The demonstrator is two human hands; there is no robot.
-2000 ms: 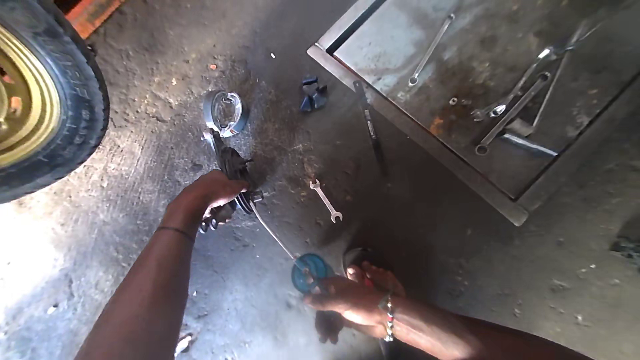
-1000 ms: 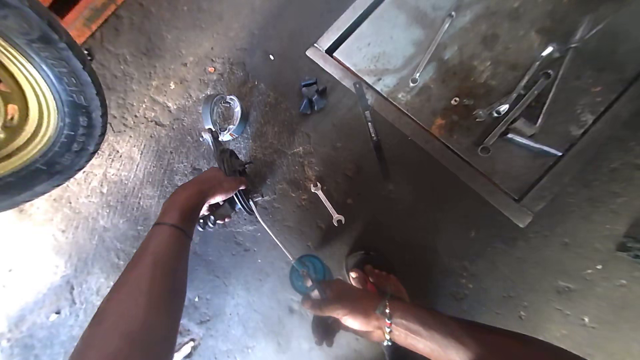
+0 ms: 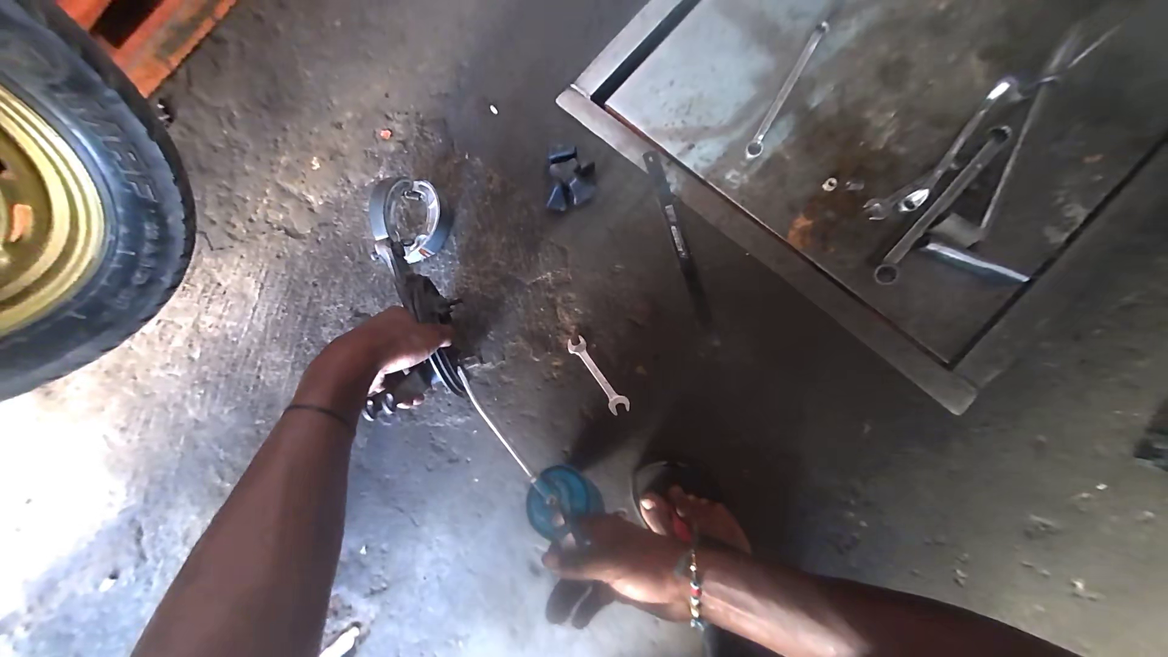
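My left hand (image 3: 401,351) is closed around a dark metal mechanical part (image 3: 424,301). Past its upper end, a pair of curved brake shoes (image 3: 408,219) forms a ring on the concrete floor. A thin metal rod (image 3: 497,422) runs from the held part down to a round blue-green object (image 3: 564,502). Low in the view, my right hand (image 3: 620,561) has its fingers at the near edge of that round object, around the rod's end; the exact grip is partly hidden. An open-end wrench (image 3: 599,374) lies on the floor between the held part and the metal table.
A tyre on a gold rim (image 3: 55,210) is at the left edge. Several black rubber pieces (image 3: 570,178) and a dark flat bar (image 3: 675,228) are near the metal table (image 3: 776,265), which bears a long wrench (image 3: 789,87) and other tools. A foot (image 3: 698,511) is beside my right hand.
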